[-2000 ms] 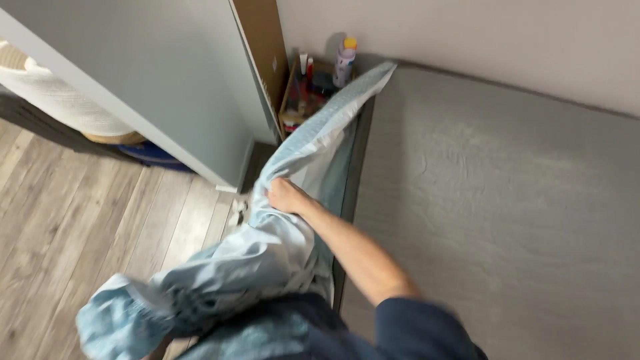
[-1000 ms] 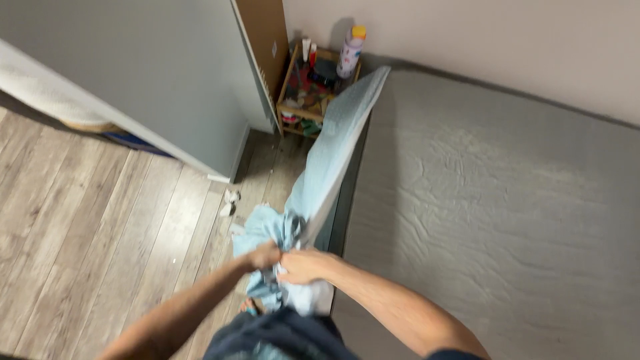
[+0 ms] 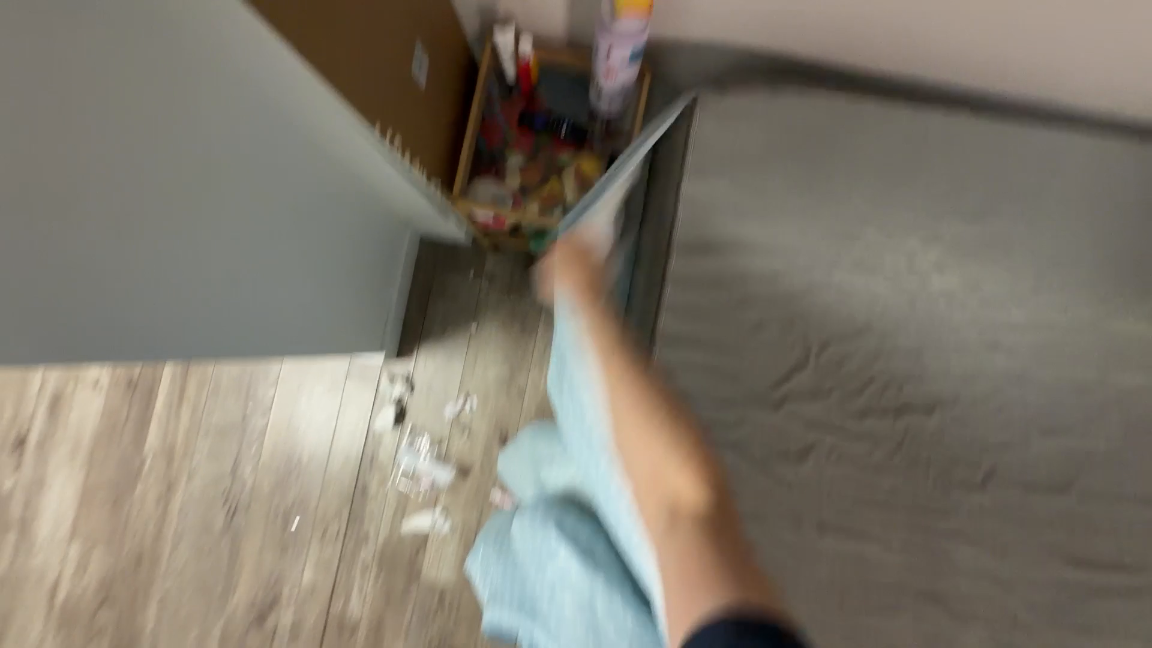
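Observation:
My right hand (image 3: 576, 261), blurred by motion, is closed on the edge of a light blue cloth (image 3: 562, 567), like a sheet or cover. From the hand the cloth runs up to the far left corner of a grey mattress (image 3: 900, 315) and hangs down along its left side. The lower part of the cloth lies bunched near the bottom of the view, left of my forearm. My left hand is out of the frame.
A small wooden shelf (image 3: 463, 153) with tubes, a spray can (image 3: 619, 63) and small items stands in the corner by the wall. A grey panel (image 3: 198, 198) rises at left. White scraps (image 3: 421, 463) lie on the wood-look floor (image 3: 180, 477).
Both hands were together on the bunched cloth a second ago. Now my right hand is farther up along its edge, towards the shelf, and my left hand is out of view. The view has moved closer.

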